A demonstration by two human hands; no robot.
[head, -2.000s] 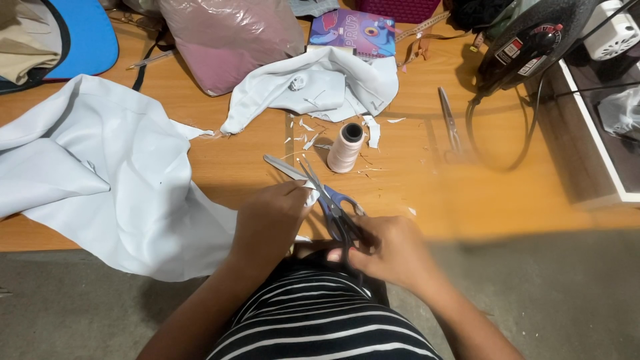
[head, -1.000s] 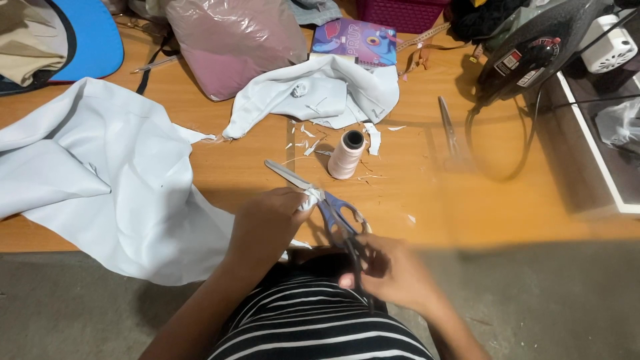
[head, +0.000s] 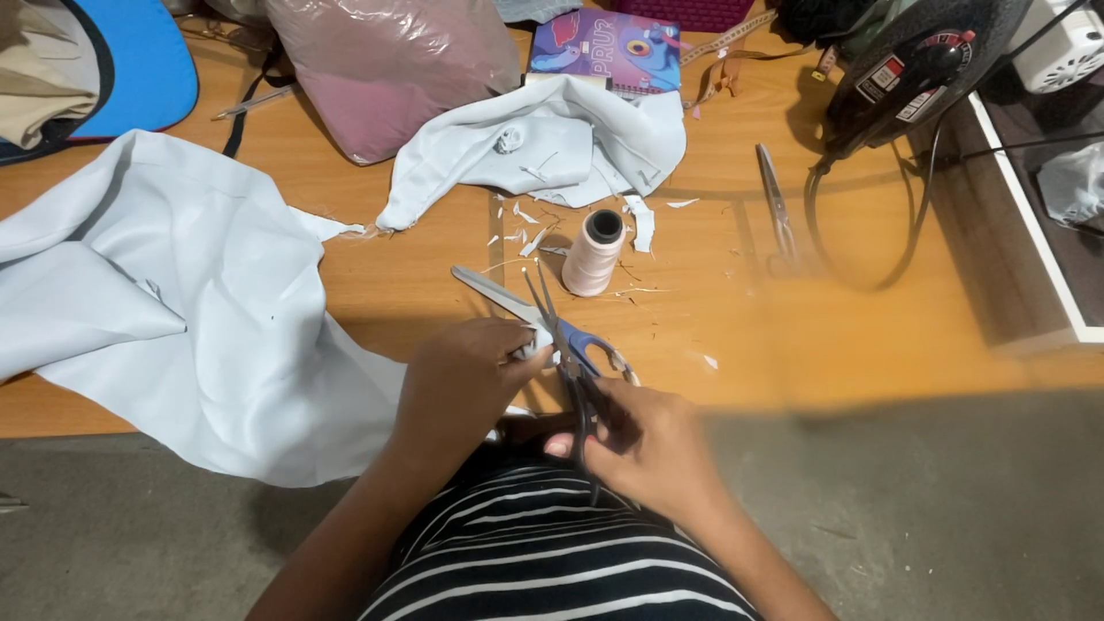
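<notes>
My left hand point(head: 470, 375) pinches a small bunched piece of white fabric point(head: 536, 341) between thumb and fingertips. My right hand point(head: 647, 435) has its fingers in the dark handles of a pair of scissors point(head: 565, 354), whose narrow blades point up, slightly apart, beside that piece. Beneath them on the table lies another pair of scissors with blue-purple handles point(head: 586, 339), its blade pointing up and left. Just beyond stands a cone of pale pink thread point(head: 593, 254). A large white cloth point(head: 216, 302) spreads at the left, partly over the table edge.
Another white cloth point(head: 552, 142) with pins lies behind the cone, near fabric scraps point(head: 642, 222). Farther back are a pink plastic-wrapped bundle point(head: 392, 69), a notebook point(head: 604, 52) and a tape measure point(head: 729, 39). Small metal scissors point(head: 776, 203) and a clothes iron point(head: 918, 73) are at the right.
The scissors in my right hand have blades slightly apart now; one second ago they were lower and partly hidden at my left fingertips. My left hand keeps its pinch on the white piece.
</notes>
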